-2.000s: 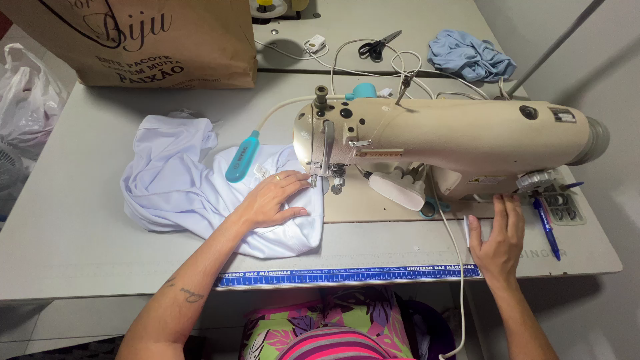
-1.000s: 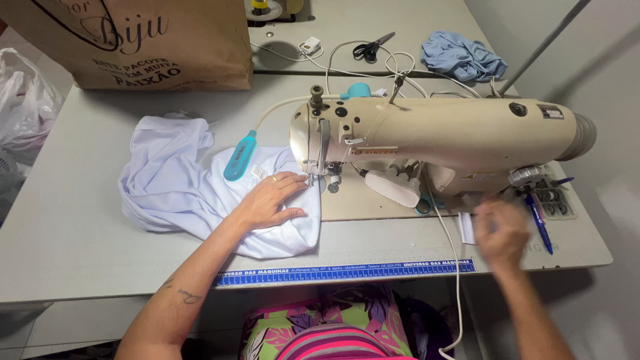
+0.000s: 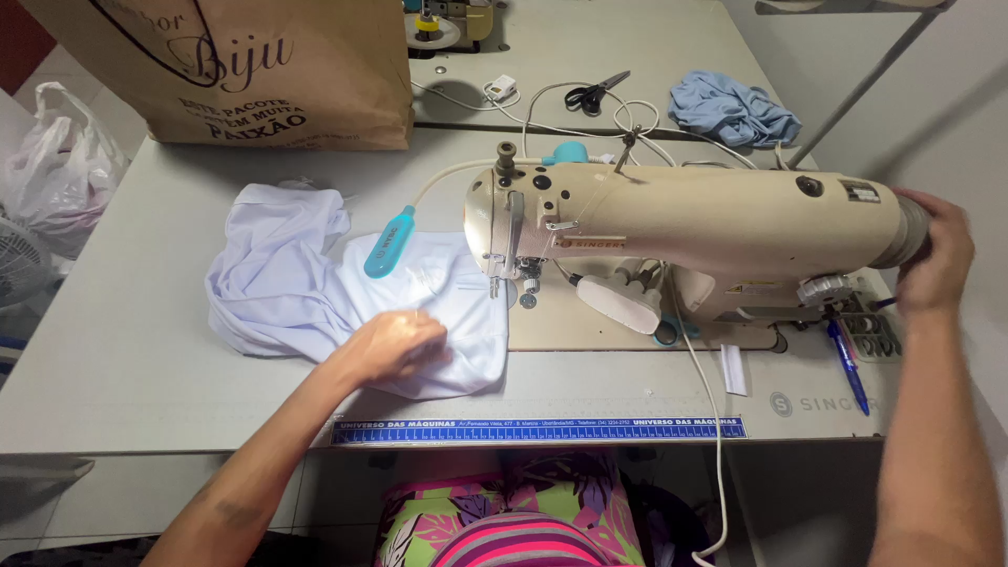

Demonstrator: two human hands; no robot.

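A cream Singer sewing machine (image 3: 724,209) stands across the table. My right hand (image 3: 941,252) is wrapped around the handwheel (image 3: 910,230) at the machine's right end. Over the white fabric (image 3: 441,315) is my left hand (image 3: 402,346), blurred, with its fingers curled; whether it grips any cloth cannot be told. The fabric lies left of the needle area, its right edge by the presser foot (image 3: 494,288), and bunches up farther left. A turquoise flexible lamp (image 3: 390,242) hangs over the fabric, and a white pedal-shaped device (image 3: 618,303) sits under the machine arm.
A blue ruler strip (image 3: 539,431) runs along the front edge. Behind the machine lie black scissors (image 3: 596,93), cables and blue cloth (image 3: 732,109). A brown paper bag (image 3: 276,79) stands at back left. A blue pen (image 3: 848,366), bobbin tray (image 3: 870,335) and white strip (image 3: 733,370) are at right.
My right hand has moved from the table beside the machine's base to the handwheel. My left hand has drawn back from the needle area toward me, and its fingers have curled.
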